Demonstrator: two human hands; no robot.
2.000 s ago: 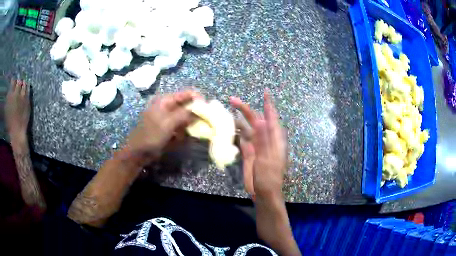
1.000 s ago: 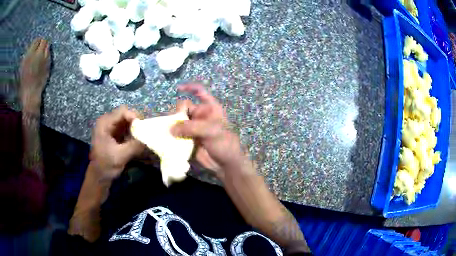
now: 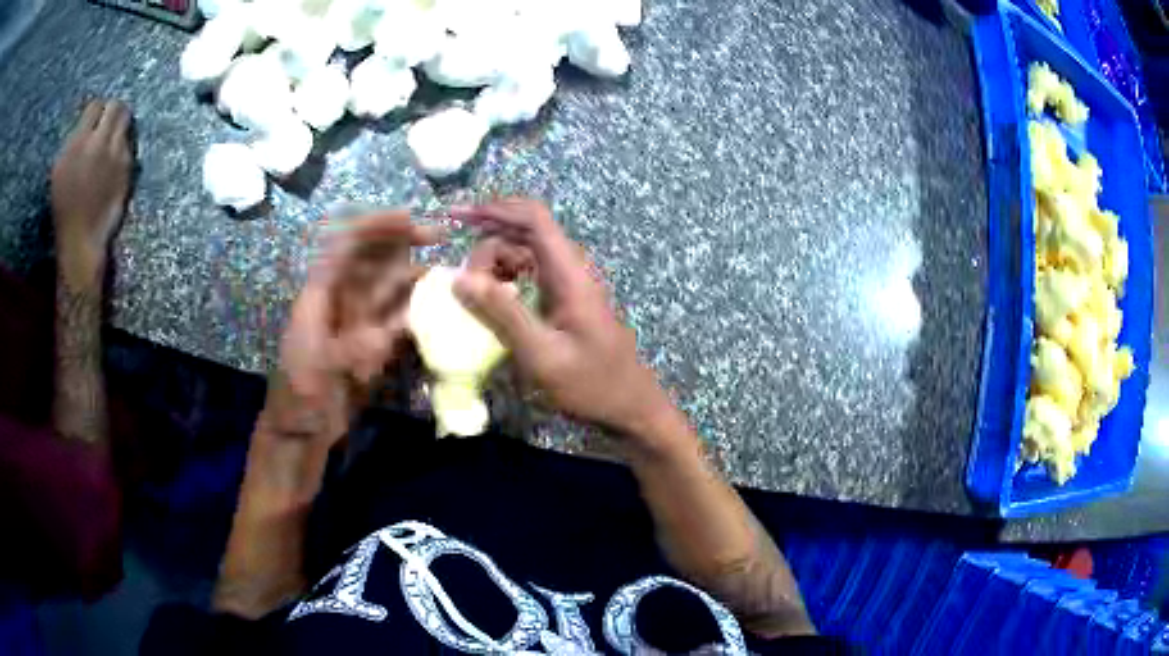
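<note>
A pale yellow piece (image 3: 456, 336) hangs above the speckled grey bench near its front edge, its narrow end pointing down. My right hand (image 3: 551, 314) grips it from the right, thumb over its upper part. My left hand (image 3: 353, 308) is blurred, with curled fingers close against the piece's left side; whether it holds anything is hidden. Smooth white lumps (image 3: 446, 139) are heaped at the upper left. A blue tray (image 3: 999, 282) at the right holds many knobbly yellow pieces (image 3: 1061, 288).
Another person's hand (image 3: 92, 173) rests on the bench at the far left. A scale's edge (image 3: 151, 10) is cut off at the top left. More blue trays (image 3: 1026, 602) are stacked below the bench at the lower right, beside something red.
The front white lump that lay left of centre is gone from its spot. Both hands and the yellow piece have shifted slightly; my left hand has moved up and right.
</note>
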